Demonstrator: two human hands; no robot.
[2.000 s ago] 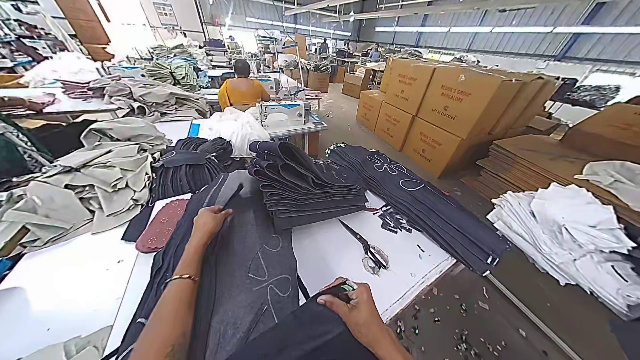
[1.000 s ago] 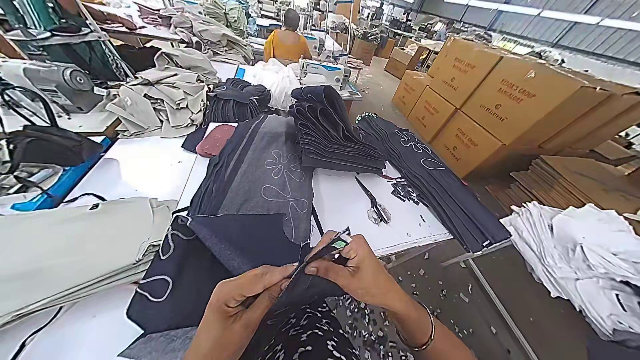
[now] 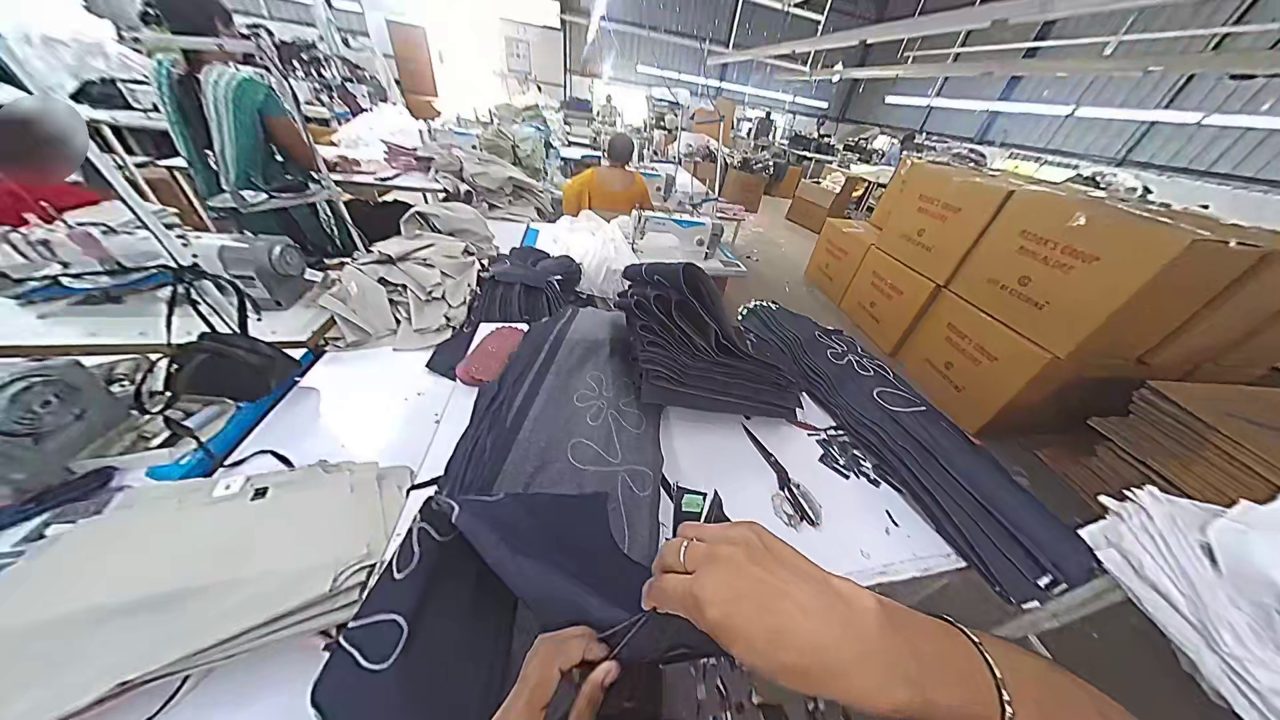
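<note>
Both of my hands pinch the edge of a dark denim piece (image 3: pixel 550 550) at the table's near edge. My left hand (image 3: pixel 565 670) holds it low, by a narrow edge or strip. Just above and to the right, my right hand (image 3: pixel 720 590) grips the same cloth, beside a small green-and-white tag (image 3: pixel 691 503). Under the piece lies a pile of denim panels (image 3: pixel 570 400) with pale looping flower stitching. Scissors (image 3: pixel 785 480) with clear handles rest on the white table (image 3: pixel 880 540), near dark cloth scraps (image 3: pixel 845 457). A folded denim stack (image 3: pixel 700 350) stands behind them.
Beige folded cloth (image 3: pixel 200 580) lies at the left, a black bag (image 3: pixel 235 370) beyond it. More denim panels (image 3: pixel 890 430) hang over the right edge. Cardboard boxes (image 3: pixel 1070 270) and white cloth (image 3: pixel 1190 590) are at the right. Co-workers (image 3: pixel 608 188) are farther back, near sewing machines (image 3: pixel 675 235).
Two seconds ago my left hand lay on the denim pile; it has come down to the near edge, beside my right hand. The dark piece is now folded over the pile. The view has shifted.
</note>
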